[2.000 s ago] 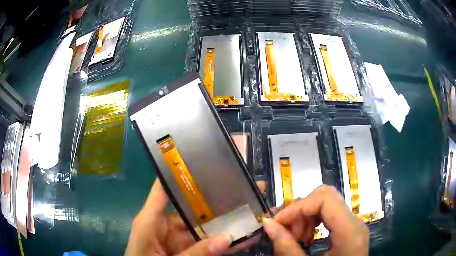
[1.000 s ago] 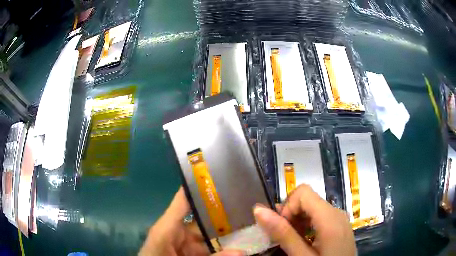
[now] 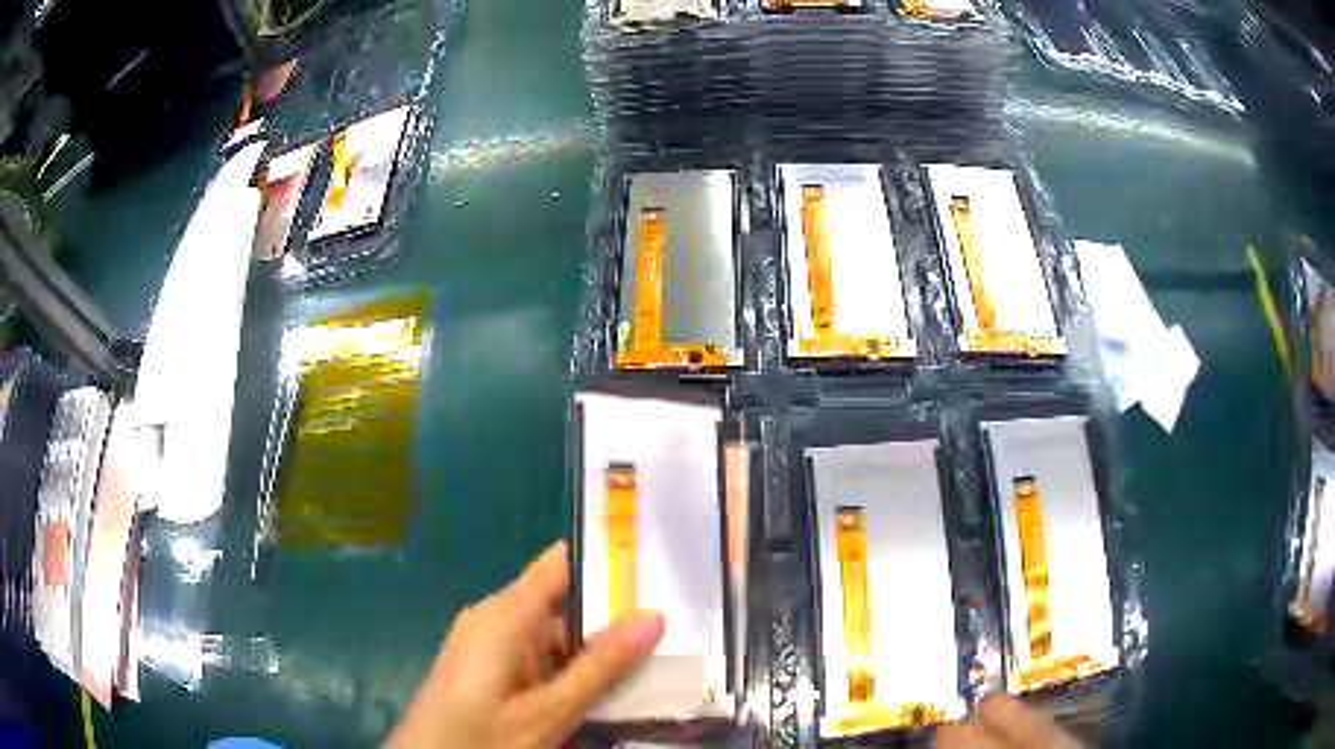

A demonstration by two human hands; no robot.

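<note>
My left hand (image 3: 527,666) holds an LCD display module (image 3: 674,512) by its left edge, thumb on its silver-white back. The module is upright over the near left part of the blister tray (image 3: 783,395). Its orange flex cable (image 3: 621,539) runs down the back, and a pale strip covers its lower end. A pinkish edge shows just right of it. My right hand (image 3: 1010,726) is blurred and cut off by the bottom edge, below the near modules; its fingers cannot be made out. Five other modules lie in the tray, such as one at the near middle (image 3: 908,585).
Stacked trays (image 3: 805,88) stand behind. Left are an amber tape sheet (image 3: 352,439), a long white strip (image 3: 198,351), two modules in another tray (image 3: 359,176) and a pile of sheets (image 3: 110,542). Crumpled white pieces (image 3: 1135,329) lie right of the tray.
My left hand has moved the module right and turned it from tilted to upright over the tray. My right hand has left the module and moved down and right. The bench view has shifted downward.
</note>
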